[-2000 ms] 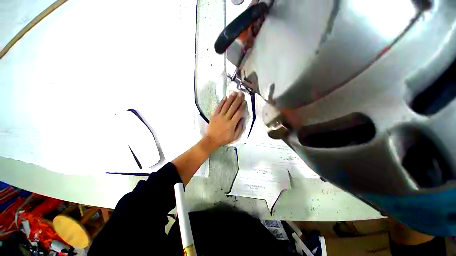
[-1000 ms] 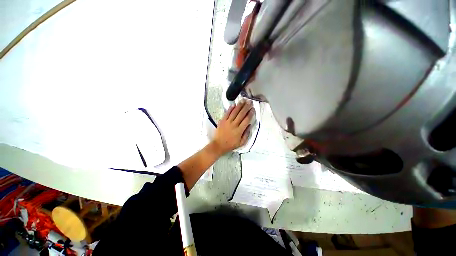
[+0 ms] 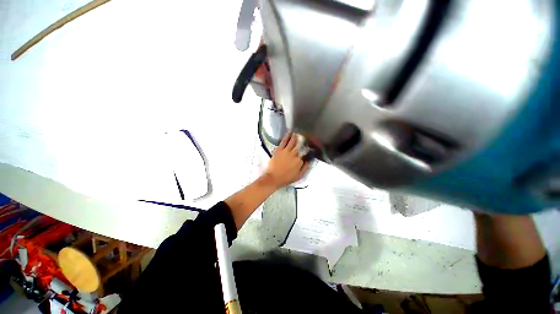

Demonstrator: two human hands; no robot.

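The straight-knife cutting machine (image 3: 344,80) fills the upper right, its silver motor and blue-teal band close to the camera. A dark curved part (image 3: 247,75) sticks out at its left side. My left hand (image 3: 290,160) rests on the white-topped lay at the machine's lower left edge, fingertips beside a blurred metal part. Whether they grip anything is unclear. My right hand is hidden behind the motor; only the wrist and dark sleeve show below it. The white paper marker (image 3: 123,104) covers the left, with a curved dark-edged cut at lower left.
A tan strip (image 3: 58,27) lies at the far left. A grey block (image 3: 412,203) sits under the motor's lower edge. White-topped pieces (image 3: 328,218) lie near the table edge (image 3: 405,260). A round wooden stool (image 3: 78,270) and orange scraps are below left. A white stick juts up from the bottom.
The machine has swung left and now covers more of the area around my left hand, whose fingers look more bent. The right forearm shows more. The grey block has come into view.
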